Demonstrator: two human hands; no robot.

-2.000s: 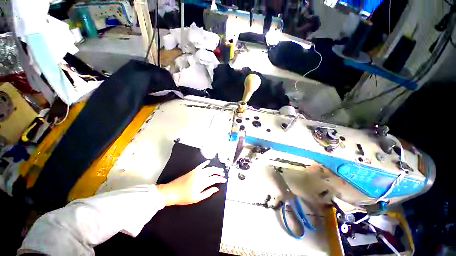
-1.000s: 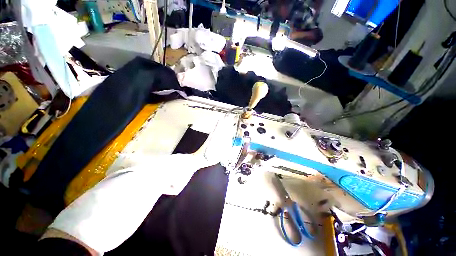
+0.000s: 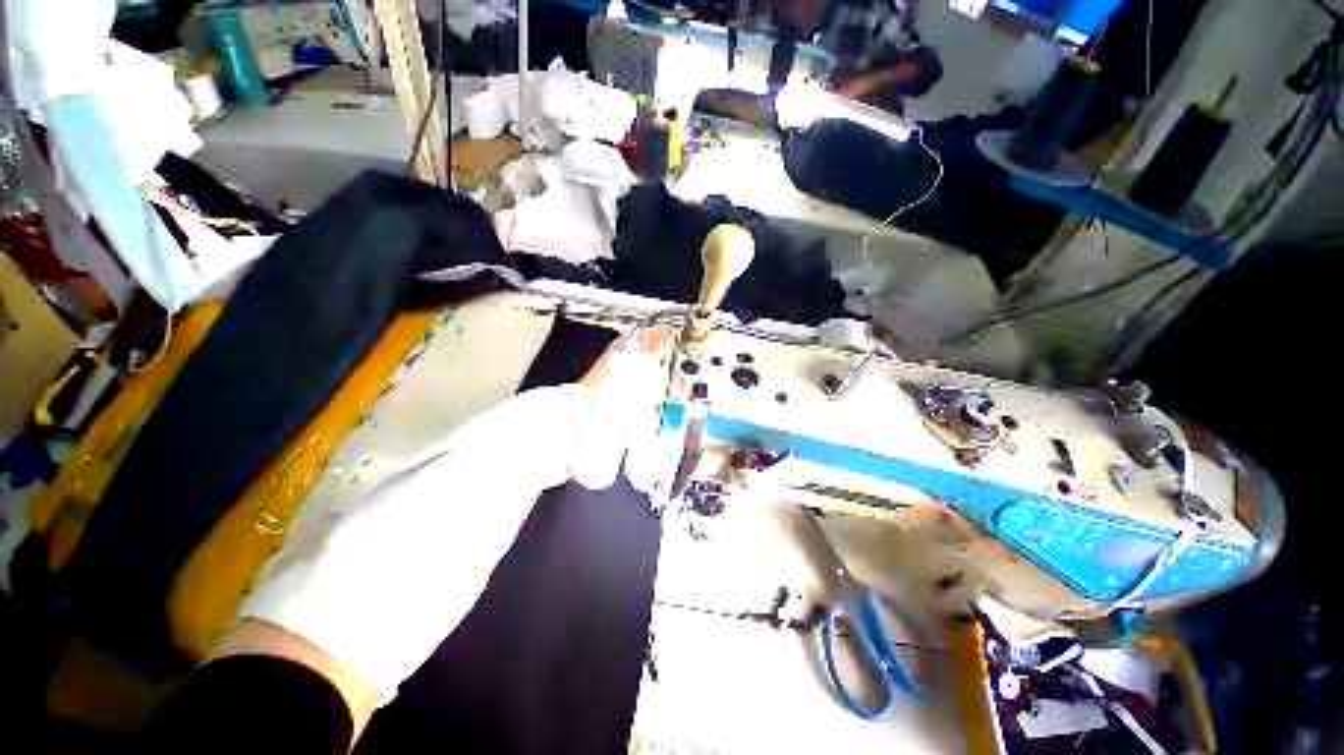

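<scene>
A dark cloth panel (image 3: 553,627) lies on the white bed left of the needle, its right edge lined up near the presser foot (image 3: 705,499). A dark end of cloth also shows behind the head's left end. My left hand (image 3: 627,362) is at the far side of the needle end, mostly hidden by its pale sleeve and glare; its fingers cannot be made out. My right hand is not in view. The white sewing machine head (image 3: 943,443) with a blue stripe lies to the right.
Blue-handled scissors (image 3: 862,642) lie on the bed right of the cloth. A parts box (image 3: 980,693) stands at right front. A cream knob (image 3: 725,263) stands above the needle end. Dark cloth (image 3: 251,369) drapes over a yellow surface (image 3: 221,568) at left. A person's arm (image 3: 884,71) shows behind.
My left hand has moved forward from on top of the cloth near the needle to beyond it. The dark cloth has shifted away from me, and more of it shows behind the needle.
</scene>
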